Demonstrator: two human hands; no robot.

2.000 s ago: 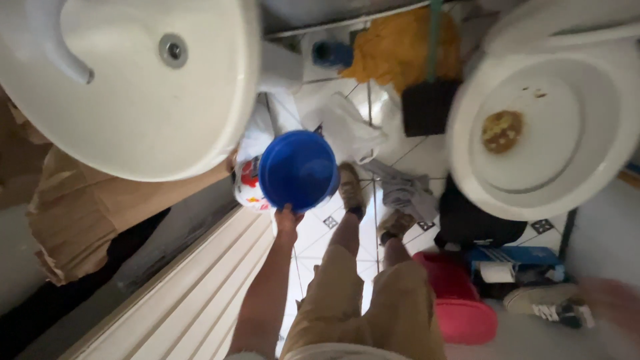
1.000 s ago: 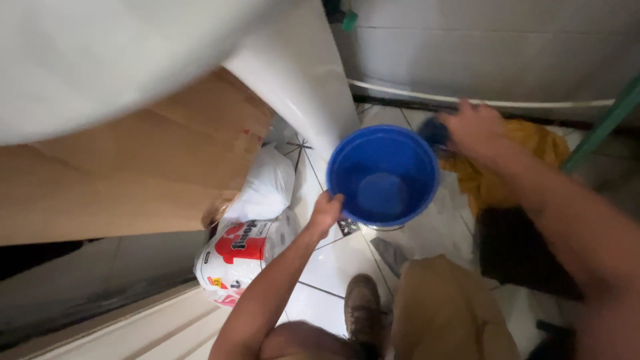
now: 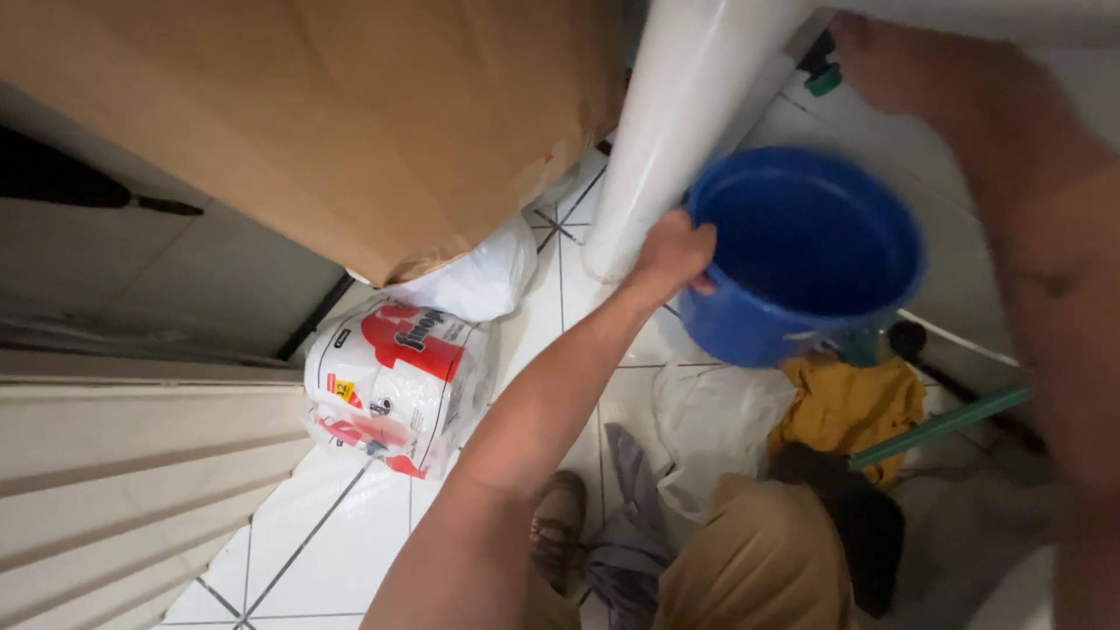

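My left hand [image 3: 678,254] grips the near-left rim of a blue plastic bucket [image 3: 809,236], which is tilted beside the white sink pedestal [image 3: 691,114]. The inside of the bucket is dark, and I cannot tell what it holds. Up at the top right, my right hand [image 3: 875,61] is at a dark fitting with a green cap [image 3: 822,80] by the wall, above the bucket; its fingers are blurred and partly hidden, so their hold cannot be made out.
Cardboard [image 3: 350,122] covers the upper left, over a white plastic bag [image 3: 481,276] and a toilet paper pack [image 3: 394,385]. A yellow cloth [image 3: 849,407], clear plastic [image 3: 722,429], a green pole [image 3: 941,424] and a grey cloth [image 3: 626,542] lie on the right.
My right hand has moved from near the yellow cloth to the green-capped fitting by the wall. The bucket, still in my left hand, is now tilted beside the pedestal. The view has shifted.
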